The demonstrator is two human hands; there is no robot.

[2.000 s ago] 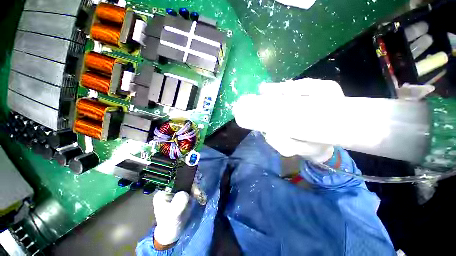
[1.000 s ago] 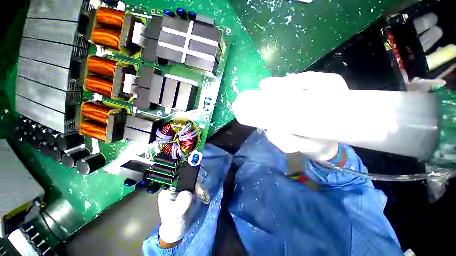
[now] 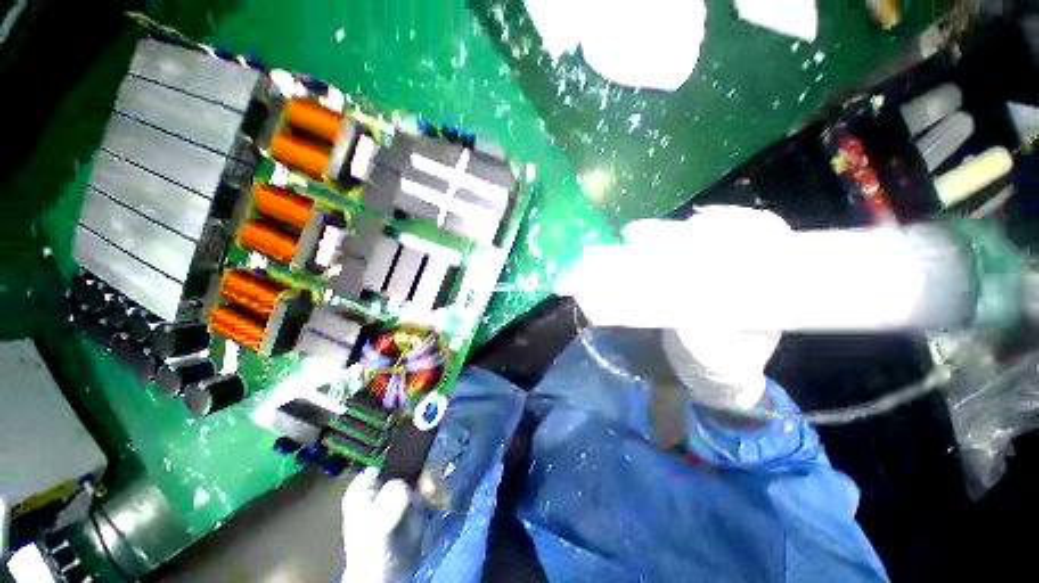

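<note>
A large green circuit board lies on the green mat at the left, with grey bars, three orange coils and a multicoloured ring coil. My gloved right hand is wrapped around a white glue cartridge. The cartridge lies level, its front end towards the board's right edge and its green cap at the right. Glare hides the fingers and tip. My gloved left hand is at the board's near corner, fingers at the dark block; whether it grips the board is unclear.
White cloths lie at the top of the bench. A black bin with white and yellowish tubes is at the upper right. A clear hose loops below the cartridge. A grey-white box is at the lower left.
The view has shifted, so the board shows lower and more cloth shows at the top. The right hand and cartridge have turned slightly, and the hose now loops under the wrist.
</note>
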